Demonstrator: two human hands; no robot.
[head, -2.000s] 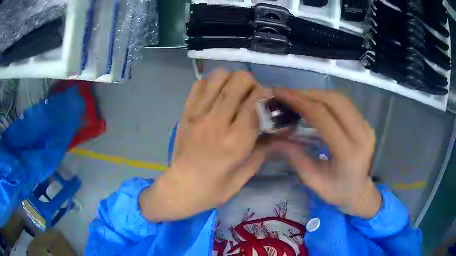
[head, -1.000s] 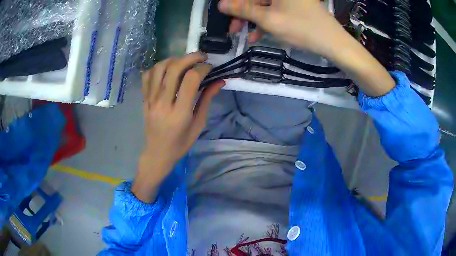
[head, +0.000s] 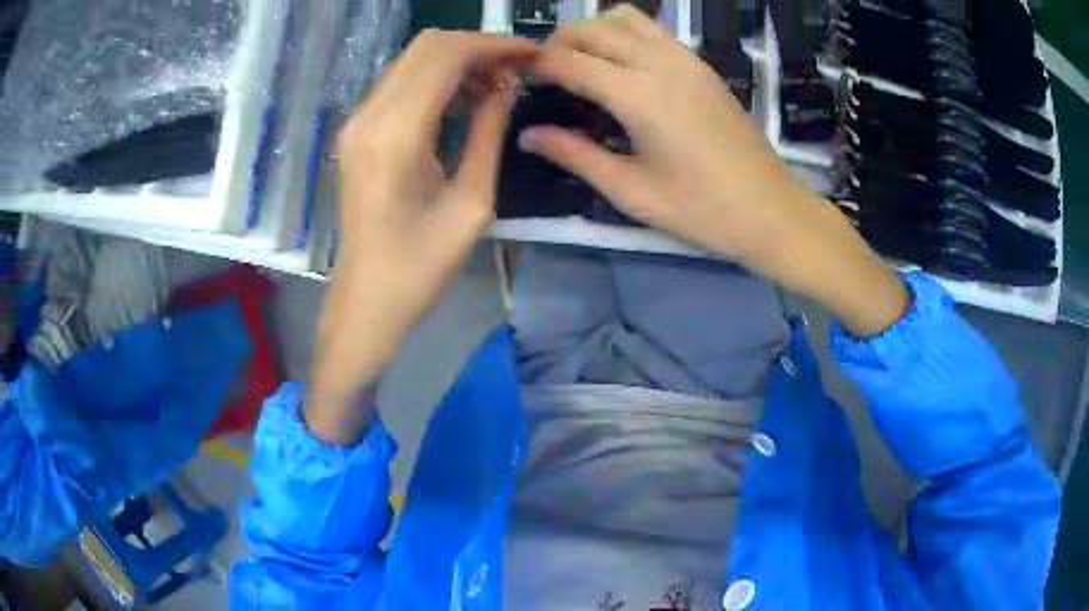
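Note:
A white foam tray holds black watches in rows at the top of the view. My left hand and my right hand are over the tray's near left part, bare, with their fingertips close together. Dark straps or watches show below and between the hands. The fingers and blur hide whether anything is pinched between the fingertips. More dark watch parts lie in slots right of my right hand.
Stacked foam trays with bluish edges stand at the left, with bubble wrap and a dark strap-like piece on top. Another person's blue sleeve, a red object and a blue stool are at the lower left.
Both hands have moved from over the lap to the tray. Since the last earlier frame, my right hand has come down and left to meet my left hand, whose fingers have moved up.

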